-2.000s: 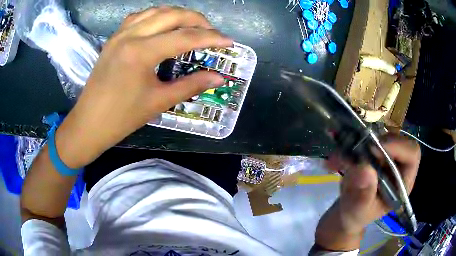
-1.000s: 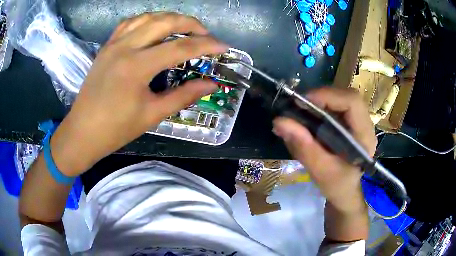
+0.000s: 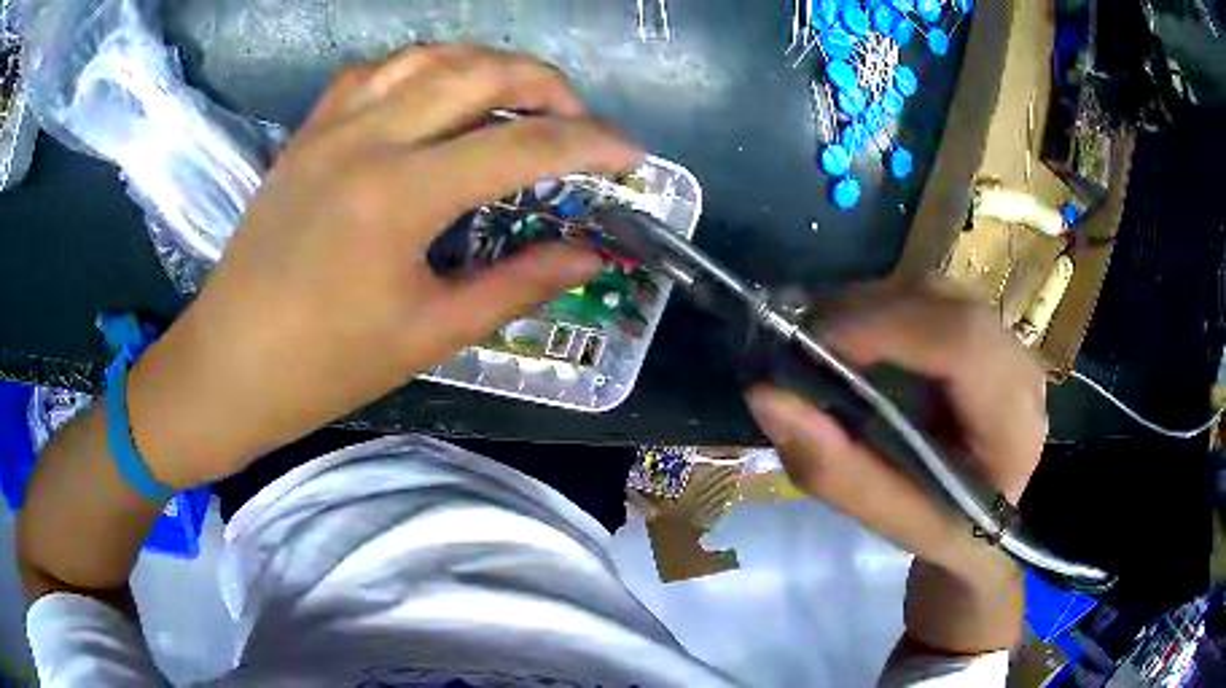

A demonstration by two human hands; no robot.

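Observation:
A white socket housing (image 3: pixel 592 383) lies open side up on the black bench, with a green circuit board (image 3: pixel 605 298) inside. My left hand (image 3: pixel 390 229) lies over its left part, thumb and fingers reaching onto the parts inside; whether they pinch a part is hidden. My right hand (image 3: pixel 914 403) holds the dark soldering iron (image 3: pixel 861 403) with a metal tube along it. The iron's tip end is over the upper part of the board, between my left thumb and fingers; the exact contact point is unclear.
Blue disc components (image 3: pixel 861 101) with wire leads lie in a pile at the upper right. A cardboard tray (image 3: pixel 975 148) with pale handles stands right of them. A clear plastic bag (image 3: pixel 148 121) around a white cord lies at the upper left. A thin white cable crosses the right edge.
The iron has come from the right over the housing, its tip end now at the board. My left hand stays over the housing.

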